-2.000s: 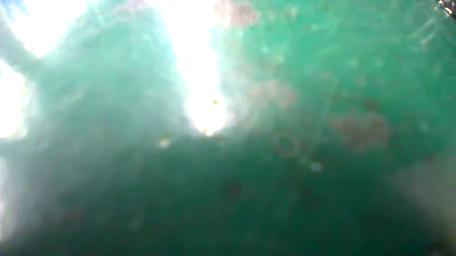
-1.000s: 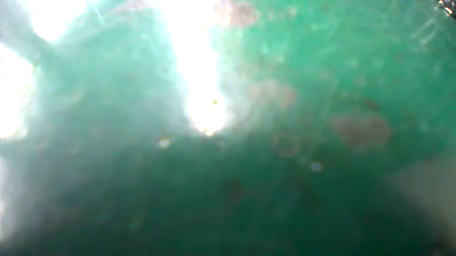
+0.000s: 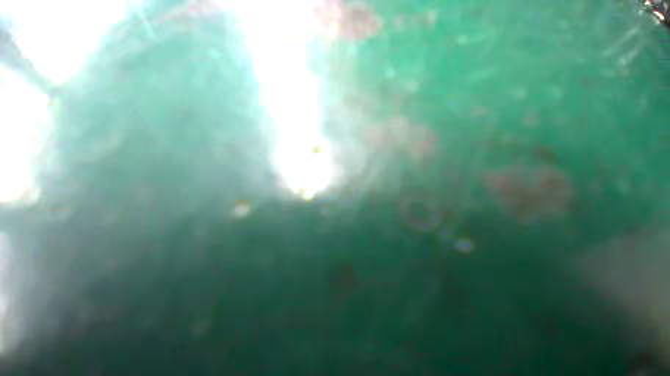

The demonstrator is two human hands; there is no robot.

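A shiny green surface, strongly blurred and very close to the camera, fills nearly the whole head view. It fits the green bench top. Dull pinkish patches mark it at the right, with others at the centre and top. A faint ring-shaped mark and a small pale spot lie near the middle. Neither my left hand nor my right hand is in view. No tool or part can be made out.
A bright white glare streak runs down from the top centre. More white glare covers the upper left. A blurred greyish area is at the lower right edge. A small dark glinting thing, type unclear, is cut off at the top right corner.
The white glare at the upper left has shifted shape slightly and spread. Nothing else has visibly moved.
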